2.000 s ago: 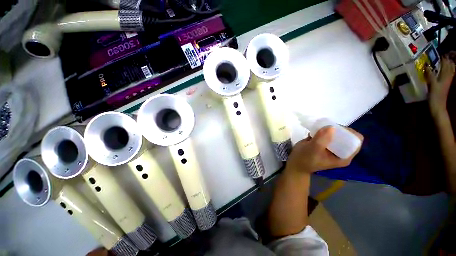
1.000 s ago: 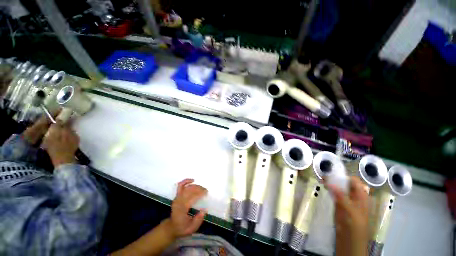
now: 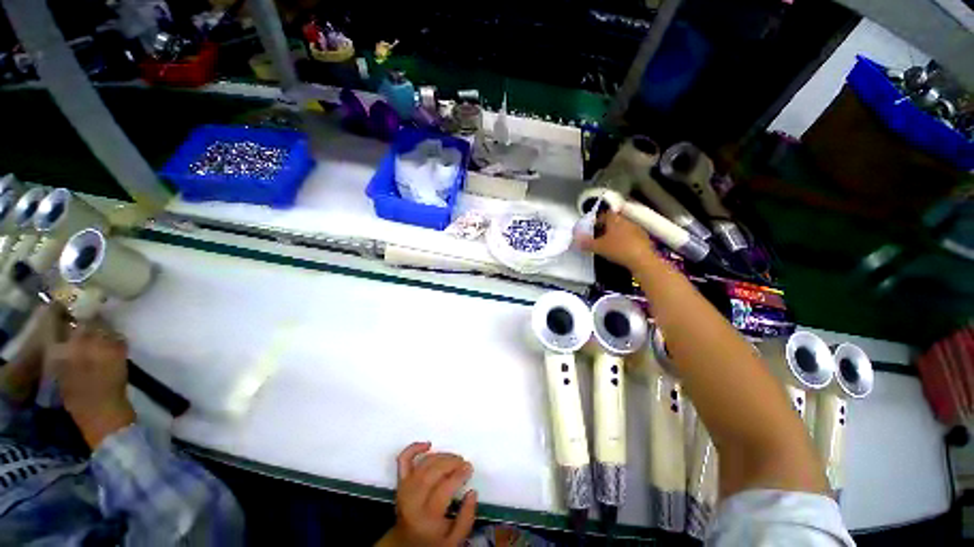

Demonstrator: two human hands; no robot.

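Several cream hair dryers (image 3: pixel 569 406) lie side by side on the white work surface, with silver discs toward the far side and handles toward me. My right hand (image 3: pixel 617 239) reaches across them to the far side, by the cartons. Its fingers are closed on the white squeeze bottle (image 3: pixel 583 228), mostly hidden by the hand. My right forearm covers parts of the middle dryers. My left hand (image 3: pixel 433 496) is empty with its fingers loosely bent, at the near edge left of the dryers.
A white dish of small dark pieces (image 3: pixel 527 236) is left of my right hand. Two blue bins (image 3: pixel 237 166) stand further left. Darker dryers (image 3: pixel 692 176) lie behind the cartons (image 3: pixel 756 302). At the left, another person's hands (image 3: pixel 91 369) work by more dryers.
The view has swung left since the earliest frame. My right hand with the bottle has moved from above the dryers to the far side. My left hand has come into view and stays near the edge.
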